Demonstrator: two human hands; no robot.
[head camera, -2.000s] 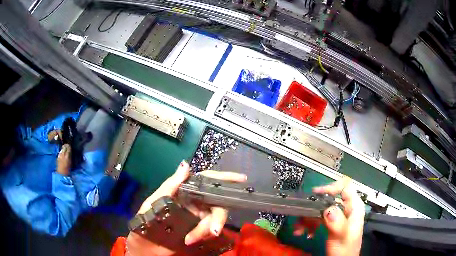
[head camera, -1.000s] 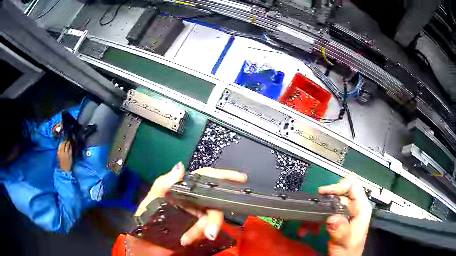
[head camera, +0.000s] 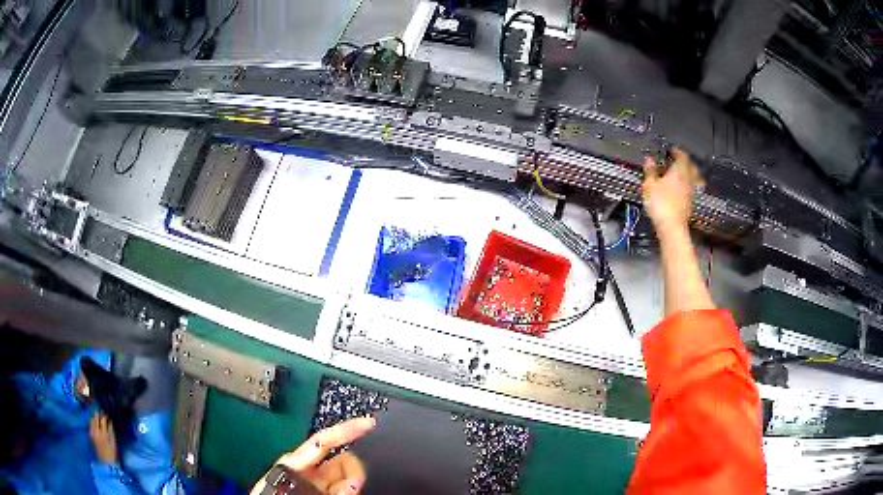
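Observation:
My left hand (head camera: 324, 459) is at the bottom edge, partly cut off, its fingers apart. A dark carrier fixture (head camera: 281, 482) with holes lies against its palm, mostly out of the picture. My right hand (head camera: 673, 184) reaches far forward over the conveyor to the linear rail (head camera: 407, 121) inside the machine. Its fingertips are at the right end of a long dark carrier fixture (head camera: 605, 142) lying along the rail; whether they grip it is too small to tell. The black parts tray (head camera: 416, 445) has small parts heaped at its left and right sides.
Two carrier fixtures (head camera: 407, 345) lie end to end on the conveyor (head camera: 223, 290). Behind are a blue bin (head camera: 418, 271), a red bin (head camera: 518, 283) and stacked fixtures (head camera: 221, 191). More fixtures (head camera: 225, 367) lie left of the tray. A person in blue (head camera: 73, 425) sits at lower left.
My right hand has left the long fixture held before me and moved forward to the rail. That fixture is gone from between my hands. My left hand is lower; the view has tilted up.

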